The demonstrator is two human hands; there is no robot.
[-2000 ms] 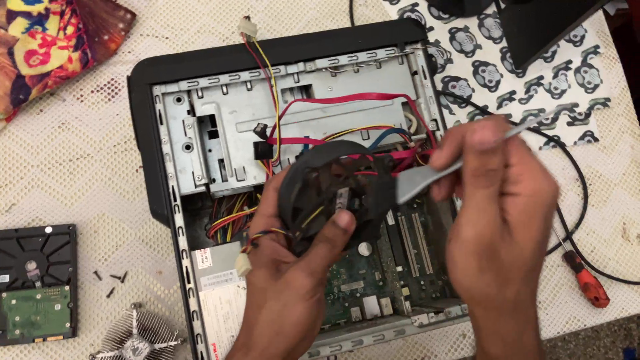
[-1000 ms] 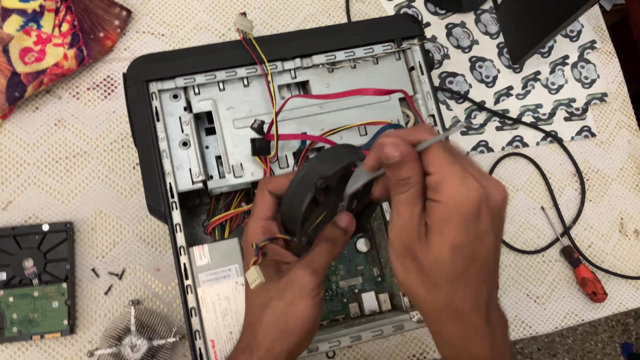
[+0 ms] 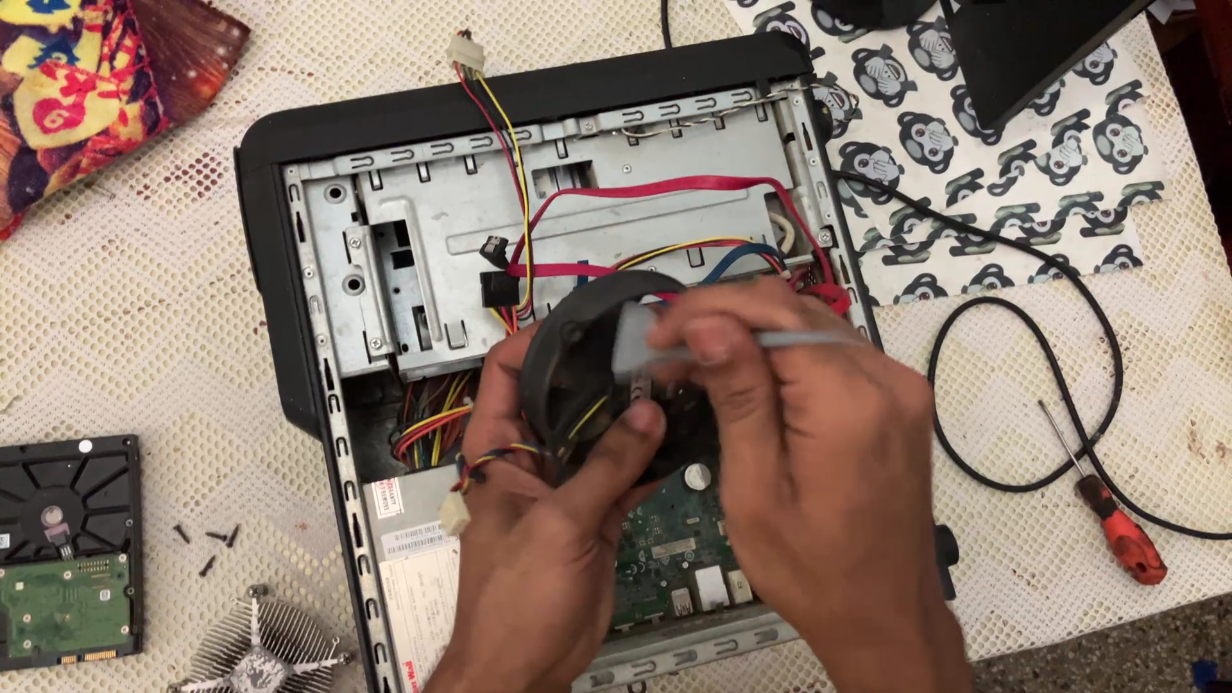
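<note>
My left hand [image 3: 558,520] grips a round black cooling fan [image 3: 577,356] over an opened desktop computer case [image 3: 616,87]. A thin cable with a white connector [image 3: 454,512] hangs from the fan beside my wrist. In my right hand [image 3: 818,452] is a grey brush [image 3: 637,337], its handle pointing right and its slightly blurred wide end against or just above the fan. The fan's right part is hidden behind my fingers. Below both hands, the green motherboard [image 3: 674,539] shows inside the case, with the power supply [image 3: 419,577] to its left.
A hard drive [image 3: 58,520], several screws [image 3: 217,539] and a finned metal heatsink [image 3: 265,645] lie left of the case. At the right are a red-handled screwdriver [image 3: 1121,529] and a looped black cable [image 3: 934,385]. Red flat cables [image 3: 664,188] cross the metal drive bay.
My right hand has moved left from its place two seconds ago, bringing the brush over the fan. The fan's tilt has changed slightly in my left hand.
</note>
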